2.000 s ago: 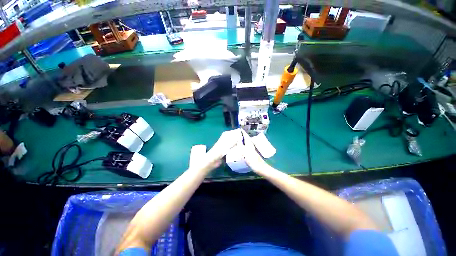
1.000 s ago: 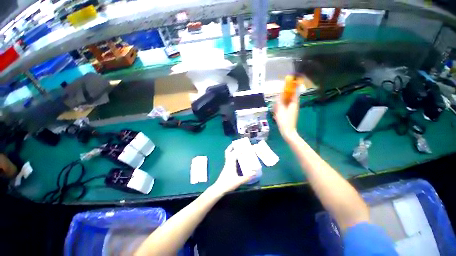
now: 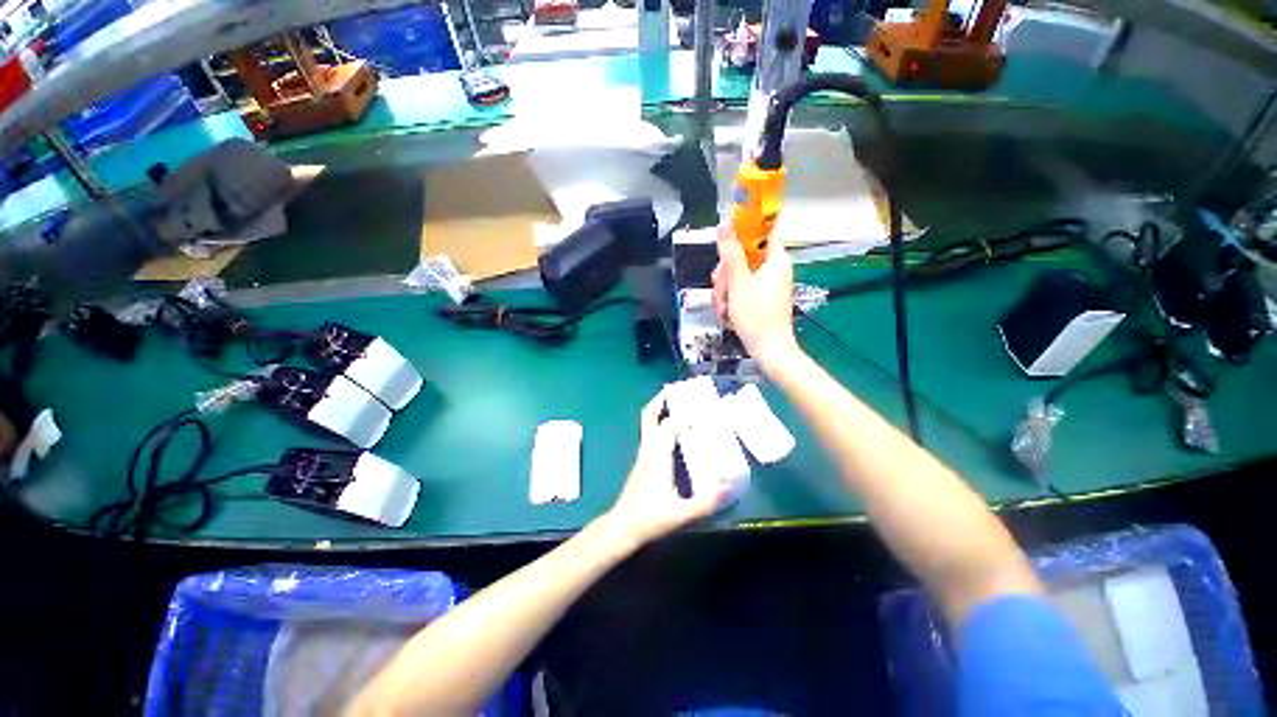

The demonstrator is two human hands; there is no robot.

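Observation:
My left hand (image 3: 656, 476) holds the device housing (image 3: 712, 446), black and white, near the bench's front edge. My right hand (image 3: 756, 300) grips the orange electric screwdriver (image 3: 758, 210) above the screw feeder (image 3: 696, 331). The screwdriver is upright; its tip is hidden behind my hand and the feeder is partly covered. A white cover (image 3: 761, 425) lies just right of the housing. A single white plate (image 3: 556, 461) lies left of my left hand on the green mat.
Several corded units (image 3: 345, 483) lie at the left, another (image 3: 1060, 324) at the right. Black blocks (image 3: 598, 254) stand left of the feeder. A black cable (image 3: 901, 266) hangs right of my hand. Blue bins (image 3: 301, 594) sit below the bench edge. A metal post (image 3: 777, 63) rises behind.
My right hand has left the housing, taken the orange screwdriver and brought it left, over the feeder. My left hand still holds the housing, now slightly further right.

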